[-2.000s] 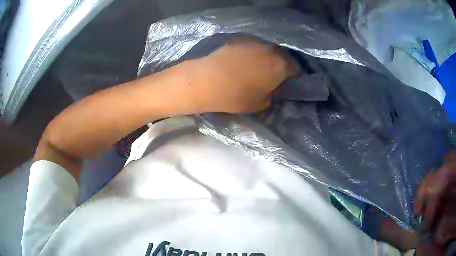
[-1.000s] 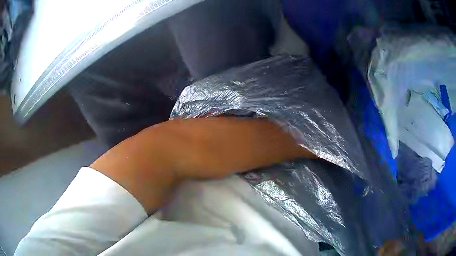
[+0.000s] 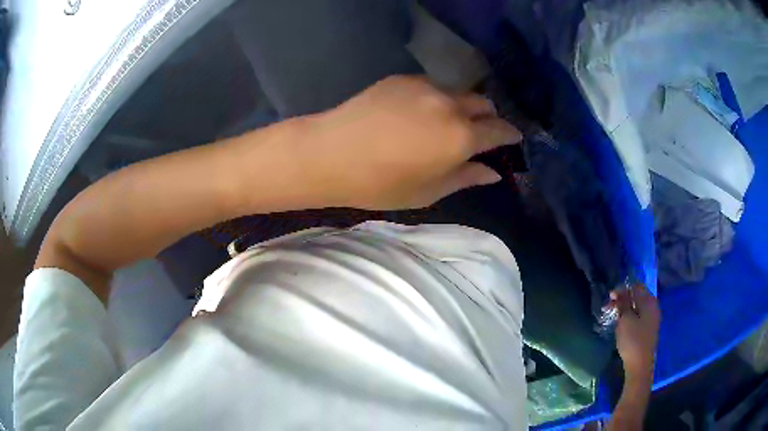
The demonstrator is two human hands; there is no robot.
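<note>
My left hand (image 3: 429, 139) is bare and reaches across from the left, above my lap. Its thumb and fingers are apart, with dark cloth behind them and nothing clearly held. My right hand (image 3: 637, 324) is at the lower right, beside the blue bin, with its fingers closed on a crinkled edge of the plastic bag. The bag (image 3: 577, 198) looks dark and gathered, and hangs down between my lap and the bin. Its contents cannot be made out.
The white table (image 3: 72, 80) with its numbered edge band curves across the upper left. A blue bin (image 3: 699, 337) at the right holds pale cloth (image 3: 699, 156) and a dark grey crumpled piece (image 3: 692, 231). A greenish box (image 3: 556, 394) is low beside my shirt.
My left hand has come out of the bag. The bag has moved off my lap to the right and is bunched up. My right hand now shows clearly, holding its edge.
</note>
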